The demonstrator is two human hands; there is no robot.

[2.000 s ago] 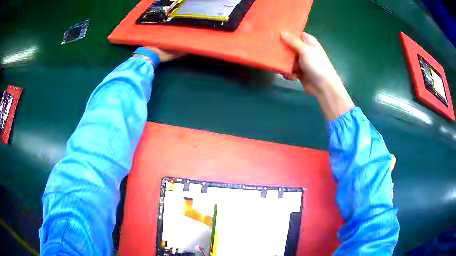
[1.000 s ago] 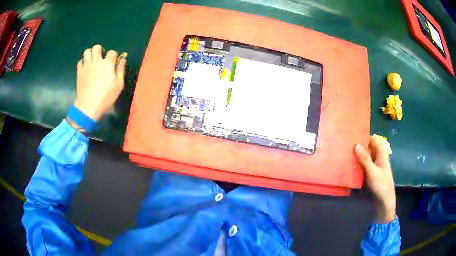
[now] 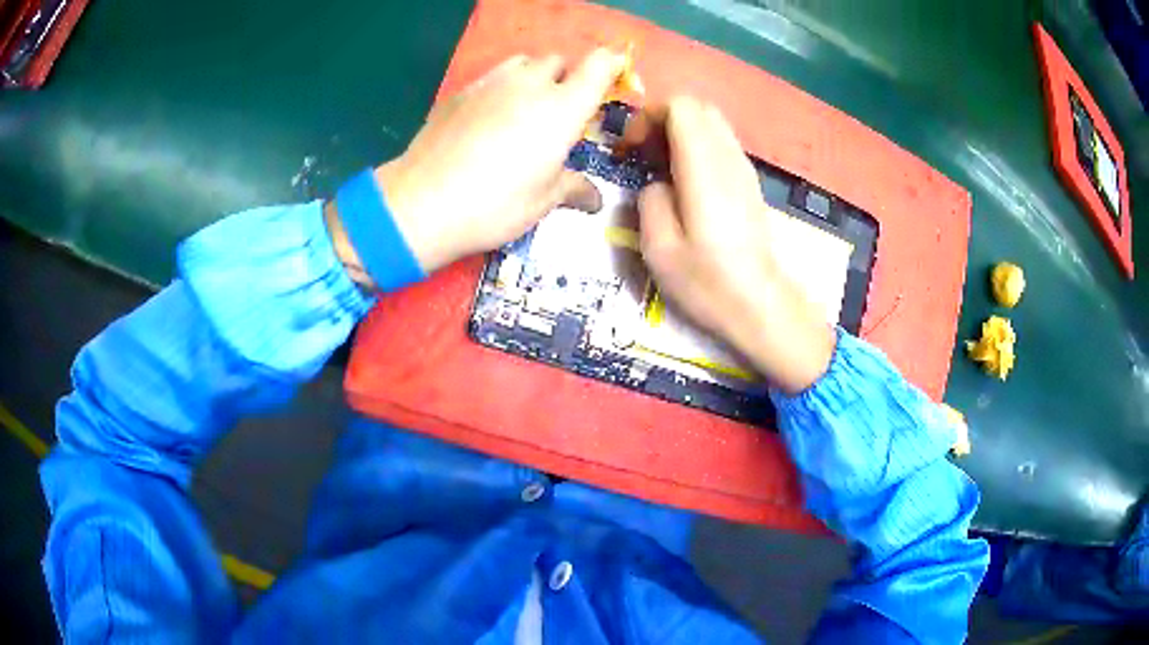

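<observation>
The opened tablet (image 3: 567,330) lies tilted on a red foam pad (image 3: 479,422) in front of me, its white battery and board area partly under my hands. My left hand (image 3: 491,158), with a blue band at the wrist, is over the tablet's upper left corner. A small piece of yellow tape (image 3: 624,78) shows at its fingertips, pinched there. My right hand (image 3: 718,233) is over the tablet's upper middle, its fingertips close to the left hand's; whether it grips anything is hidden and blurred.
Two yellow tape balls (image 3: 1007,284) lie on the green mat (image 3: 227,126) at right, with another yellow scrap (image 3: 960,431) beside my right sleeve. Another tablet on a red pad (image 3: 1094,151) is at far right. A red packet (image 3: 38,38) is at the upper left.
The earlier lifted pad now lies before me, turned slightly clockwise since a second ago. My left hand moved right from the mat onto the tablet; my right hand left the pad's corner for the tablet.
</observation>
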